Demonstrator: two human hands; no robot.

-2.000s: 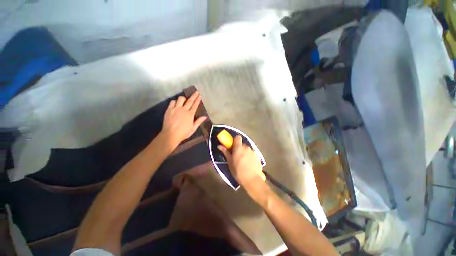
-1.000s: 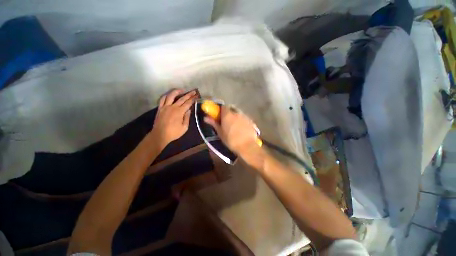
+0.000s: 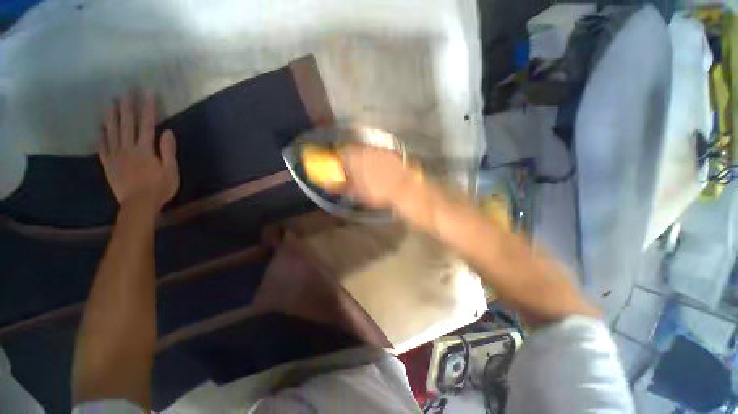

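A dark garment panel [image 3: 235,121] with long brown seam strips lies wrong side up on the cream pressing cover [image 3: 396,271]. A brown hem band [image 3: 311,90] crosses its end. My right hand [image 3: 376,171], blurred, is closed on the orange-yellow handle of the steam iron [image 3: 301,179]. The iron's tip points left, over the end of a seam strip at the hem end. My left hand [image 3: 139,158] lies flat with fingers spread on the panel's upper edge, to the left of the iron. A brown flap [image 3: 303,279] lies folded below the iron.
A long pale padded board [image 3: 623,154] stands at the right. A metal device with a round part [image 3: 453,364] is below the table's front corner. Dark and white cloths are heaped beyond the table's right edge. Tiled floor [image 3: 639,311] shows at the lower right.
My left hand has moved left from the hem corner and spread flat. The iron has turned from pointing up to pointing left, leaving the hem band uncovered. The view has shifted.
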